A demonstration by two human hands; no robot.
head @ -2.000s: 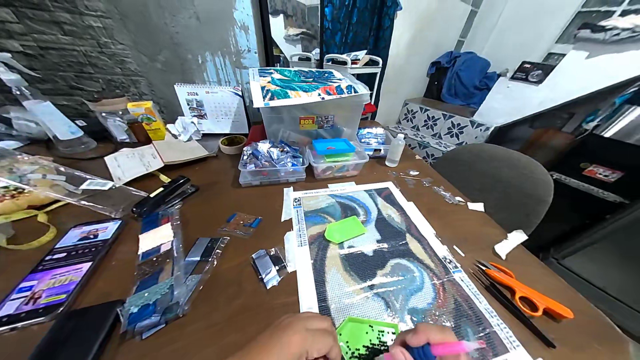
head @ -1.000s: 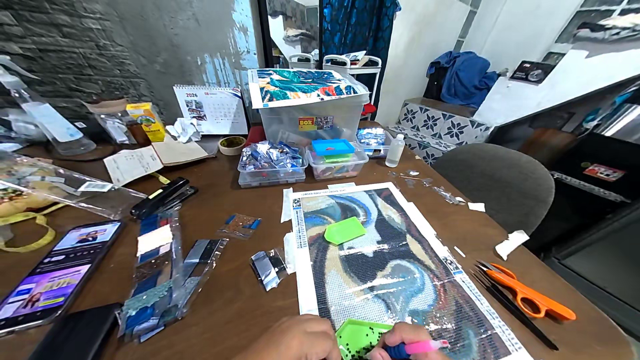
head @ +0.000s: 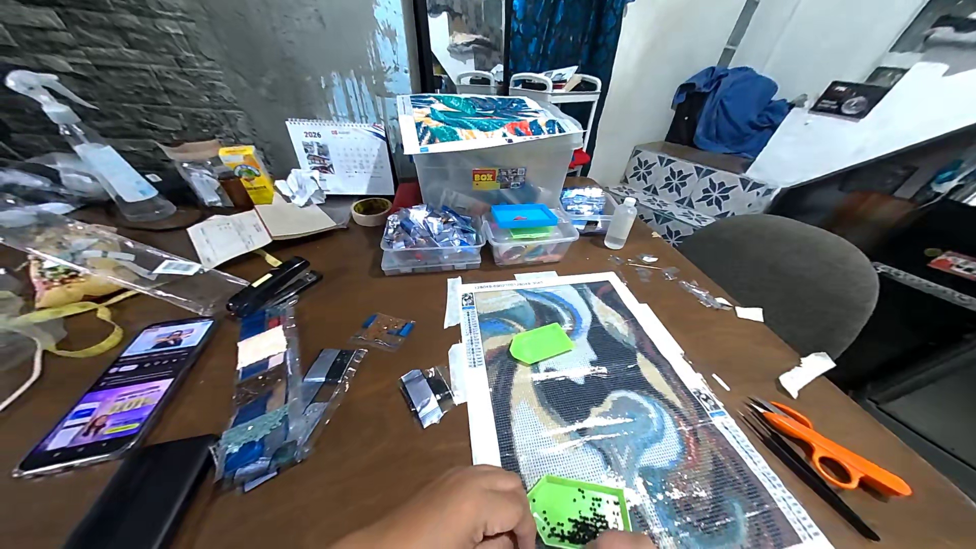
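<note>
A diamond painting canvas [head: 602,381] lies on the brown table, partly filled with drills. On its lower left part rests a green plastic tray [head: 560,488] with black drills in it. My left hand [head: 465,507] is at the tray's left edge, its fingers bent against the rim. Of my right hand [head: 621,540] only a small part shows at the bottom edge of the view, by the tray's lower rim; what it holds is hidden. A second green tray [head: 541,343] lies higher on the canvas.
Orange-handled thread snips [head: 839,454] and black tweezers [head: 808,473] lie right of the canvas. Leftward are drill packets [head: 263,396], a phone [head: 118,396], a black stapler [head: 274,286] and a black case [head: 141,496]. Behind stand plastic boxes [head: 431,255] and a small bottle [head: 621,223].
My right hand has moved down, mostly out of view; the pink and blue pen seen in it earlier no longer shows. My left hand stays by the tray.
</note>
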